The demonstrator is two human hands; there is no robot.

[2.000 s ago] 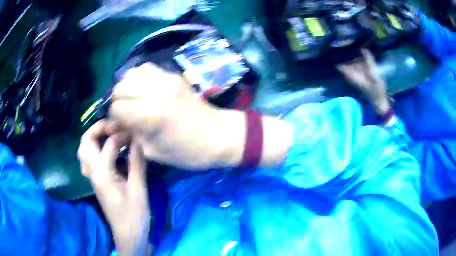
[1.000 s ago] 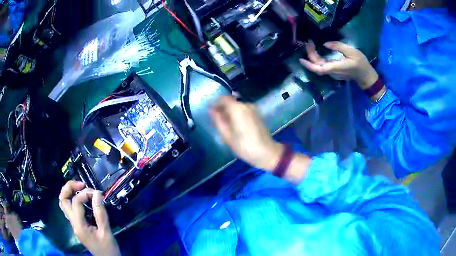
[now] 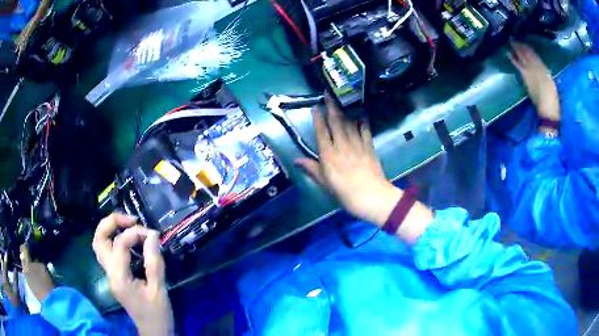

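The open black device unit (image 3: 213, 170) lies tilted on the green bench mat, with a blue board (image 3: 246, 147), orange-yellow patches on a dark plate and a wire harness (image 3: 197, 220) along its near edge. My left hand (image 3: 134, 262) is at the unit's lower left corner, fingers curled and thumb near the fingertips; whether a thin tie is between them cannot be told. My right hand (image 3: 351, 157), with a dark red wristband, is spread palm down over the handle ends of the diagonal cutters (image 3: 279, 105), right of the unit. No grip on the cutters shows.
A clear bag (image 3: 157, 52) with white cable ties (image 3: 213, 56) fanning out lies behind the unit. Another open unit (image 3: 387, 56) is beyond my right hand. Dark units with loose wires are at the left. A neighbour's hand (image 3: 538, 82) is at the right, another at lower left.
My right hand has left the unit's near corner and moved right, onto the cutters' handle ends. My left hand remains at the corner, fingers still curled. The neighbour's hand on the right has moved away.
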